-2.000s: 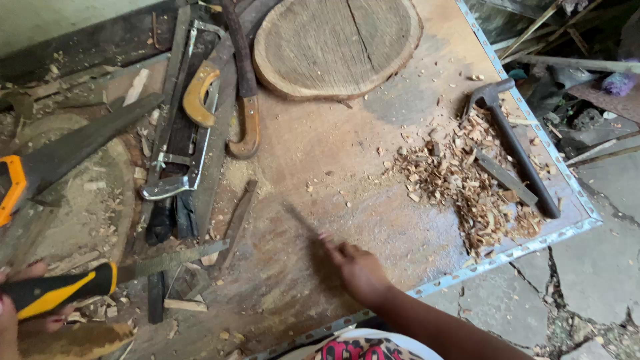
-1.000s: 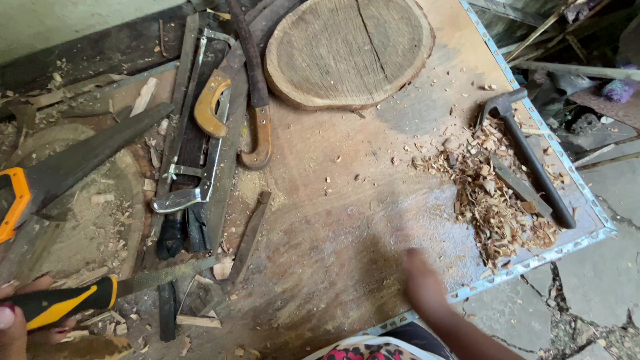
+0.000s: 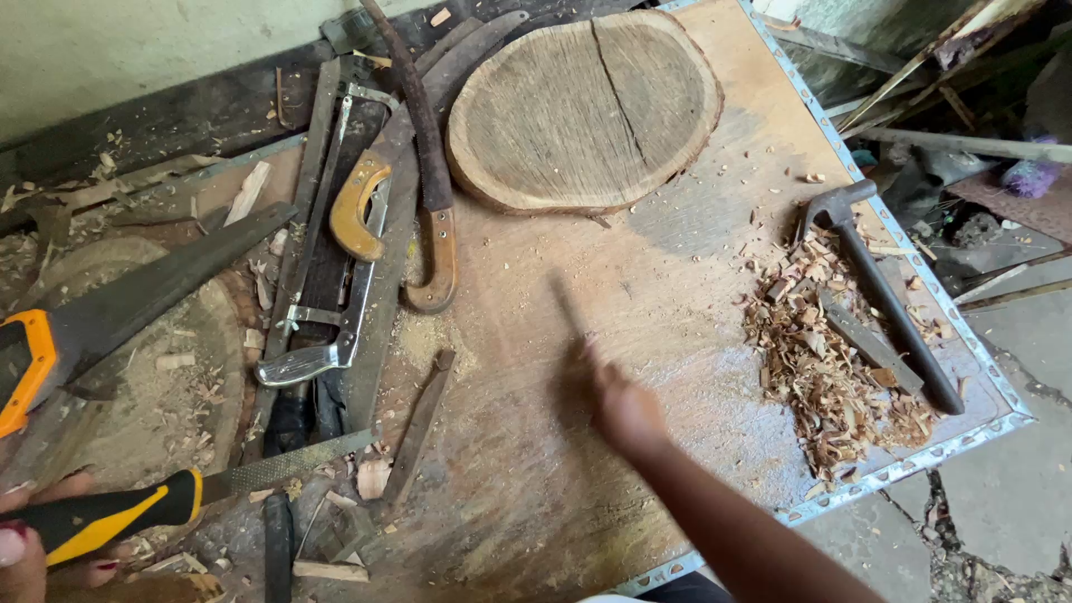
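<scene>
My left hand (image 3: pixel 50 536), at the lower left edge, is closed around the black and yellow handle of a wood rasp (image 3: pixel 285 465), whose textured blade points right. My right hand (image 3: pixel 628 414) is over the middle of the wooden tabletop (image 3: pixel 519 352), closed on a thin, blurred stick-like tool (image 3: pixel 569 306) that points up and left. What that tool is cannot be told. Above my right hand lies an oval wood slice (image 3: pixel 586 109) with a long dark crack. A pile of wood shavings (image 3: pixel 812 360) is to its right, with a dark hammer-like tool (image 3: pixel 892 301) along the pile's edge.
A hacksaw (image 3: pixel 356 293), a curved pruning saw (image 3: pixel 431 167) and a handsaw with an orange handle (image 3: pixel 33 368) lie on the left side. A wood strip (image 3: pixel 419 427) and scraps lie near the rasp. A perforated metal strip (image 3: pixel 921 260) edges the table, beside a cracked concrete floor (image 3: pixel 1005 486).
My right hand, blurred at the table's front edge one second ago, is now farther left and farther in over the tabletop. My left hand still holds the rasp.
</scene>
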